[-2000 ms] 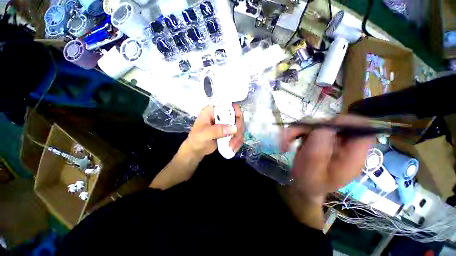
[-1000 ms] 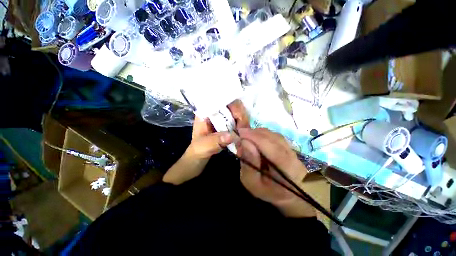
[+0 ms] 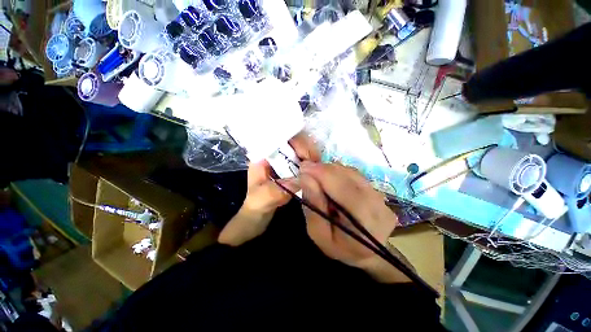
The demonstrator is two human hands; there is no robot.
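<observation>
A white handheld fan body (image 3: 266,120) is held over the bench edge, its head washed out by glare. My left hand (image 3: 256,204) is closed round its handle. My right hand (image 3: 347,214) holds dark tweezers (image 3: 376,246) against the handle, their prongs meeting near the opening and their rear end pointing down right. What the tips grip is hidden. A clear blister tray (image 3: 223,29) with rows of dark panels lies behind the fan body.
Coloured fan bodies (image 3: 87,48) stand at the upper left, others (image 3: 512,170) at the right. A black electric screwdriver (image 3: 531,71) juts in from the right. Cartons are at lower left (image 3: 126,253) and upper right (image 3: 551,100). Clear film (image 3: 210,152) hangs over the bench edge.
My right hand has come from the right to the fan body, bringing the tweezers to the handle. The fan body has tilted left in my left hand. The camera view has shifted.
</observation>
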